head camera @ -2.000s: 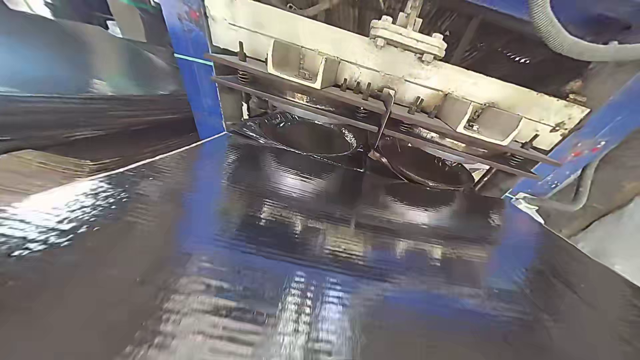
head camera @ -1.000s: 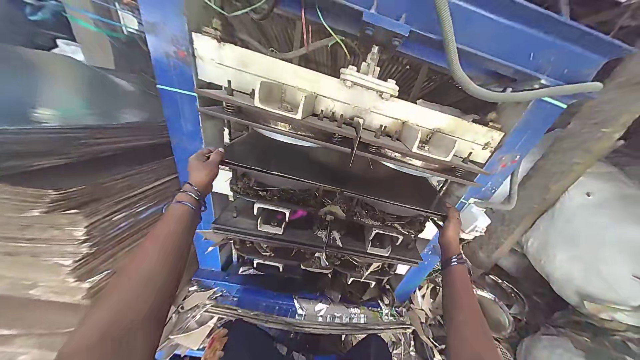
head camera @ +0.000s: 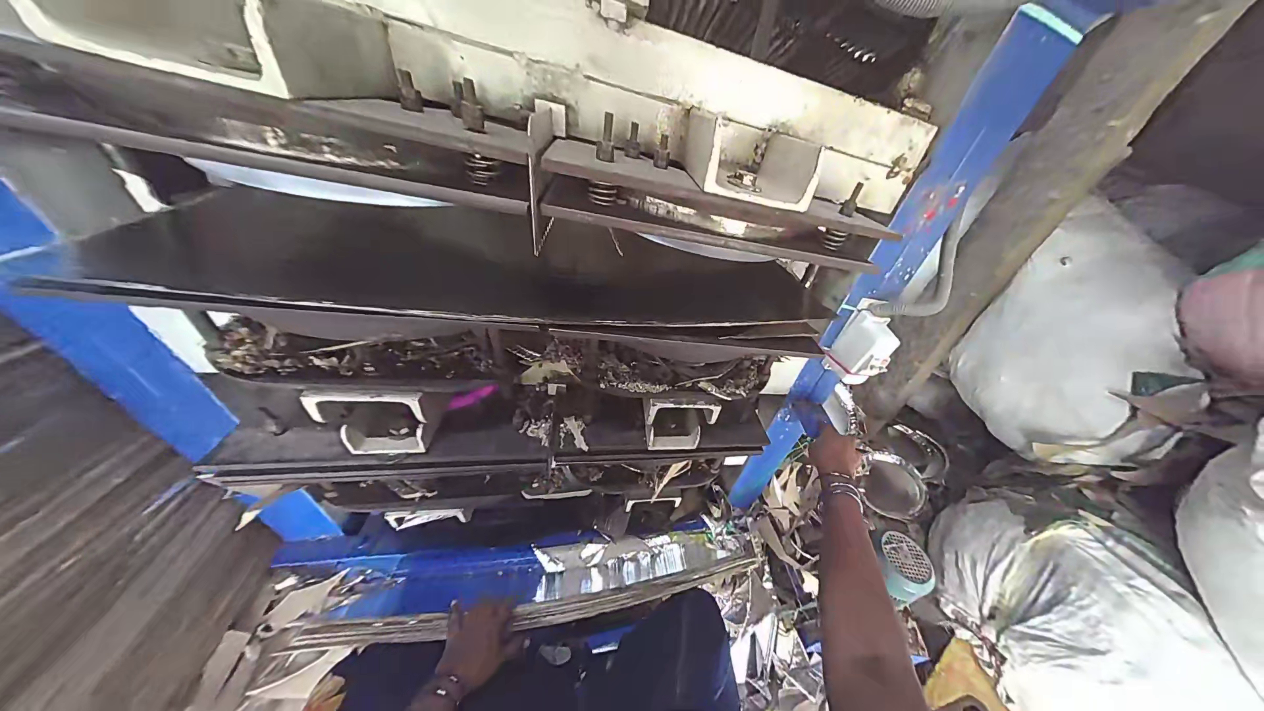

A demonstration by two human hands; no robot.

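Note:
My left hand (head camera: 479,642) is at the near edge of a stack of thin sheets (head camera: 632,592) in front of my lap, its blurred fingers slightly apart. My right hand (head camera: 837,452) is beside the right blue post of a press (head camera: 780,434), close to a silvery rim (head camera: 844,407); its fingers are partly hidden, and I cannot tell whether it grips anything. A dark, glossy sheet (head camera: 425,257) lies across the press below the upper plate with springs and bolts. Round dies show pale edges (head camera: 316,183) above this sheet.
Silvery round plates (head camera: 894,484) and a green motor with a grille (head camera: 907,563) are at the right. White sacks (head camera: 1071,336) stand beyond a slanting beam (head camera: 1037,178). Scraps (head camera: 780,504) lie around the base. A white switch box (head camera: 864,346) is on the right post.
Both hands have left the edges of the dark sheet, which now lies in the press. My left hand has come down to the stack; my right is beside the post. The view has shifted closer.

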